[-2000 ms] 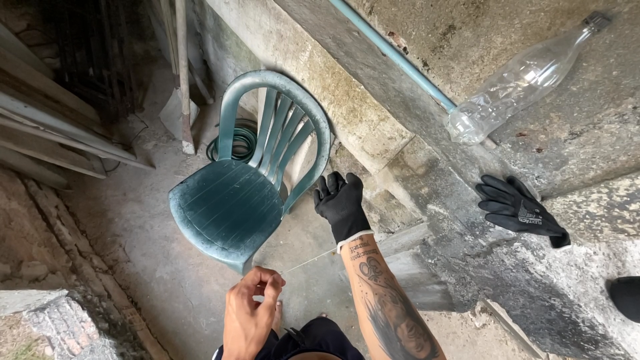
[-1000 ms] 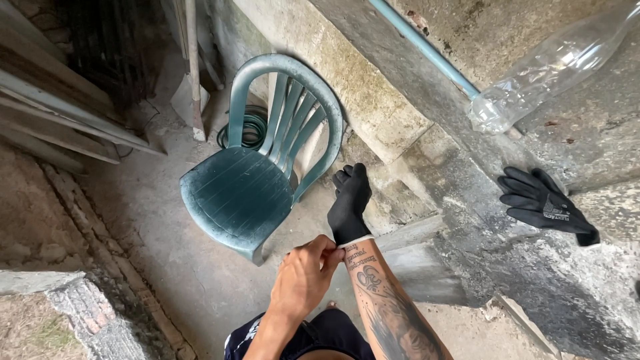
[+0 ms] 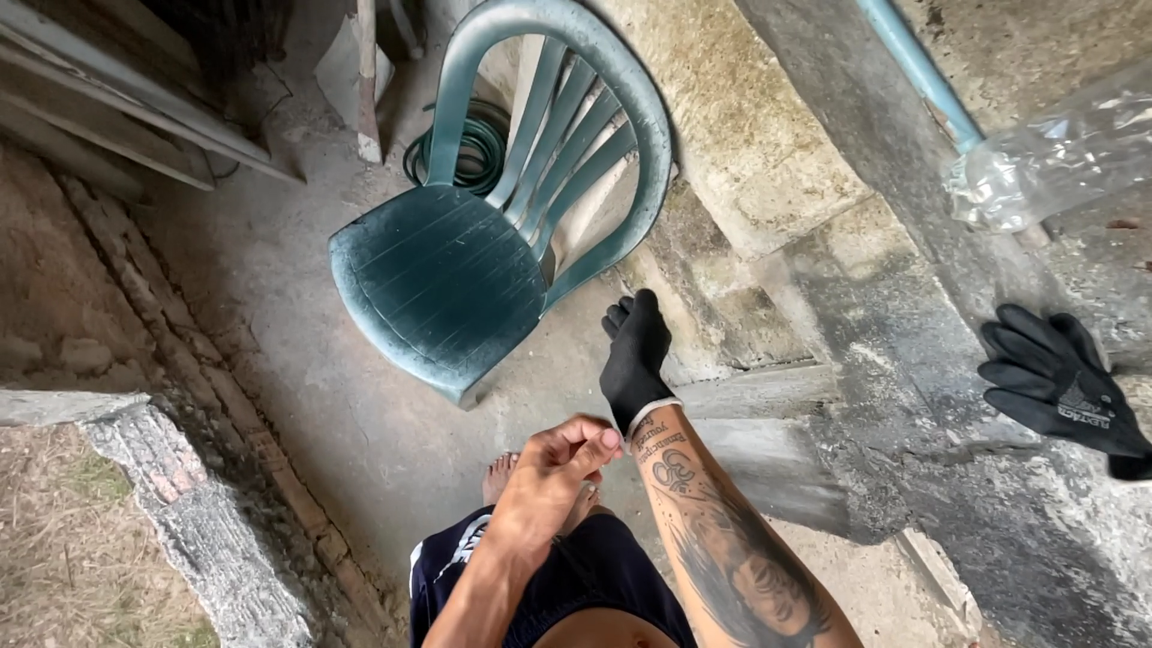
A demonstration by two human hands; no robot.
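My right hand (image 3: 637, 360) wears a black work glove with a pale cuff; its fingers are curled and nothing shows in them. My bare left hand (image 3: 562, 463) is beside that cuff, thumb and forefinger pinched at its edge. Whether the cuff is between the fingertips is hard to tell. A green plastic chair (image 3: 441, 279) stands just beyond both hands, its slatted back toward the wall. On the concrete ledge to the right lies a second black glove (image 3: 1062, 387), flat, with its fingers spread. Above it rests a clear plastic bottle (image 3: 1053, 166).
A coiled green hose (image 3: 477, 148) lies on the floor behind the chair. Boards (image 3: 135, 99) lean at the upper left, near a wooden pole (image 3: 367, 81). A light blue pole (image 3: 927, 72) lies by the bottle. A rough broken wall edge (image 3: 193, 513) is at the lower left.
My left hand has moved from apart to beside the glove's cuff. My gloved fingers, spread more two seconds ago, are now curled closer together. The view has shifted closer to the chair.
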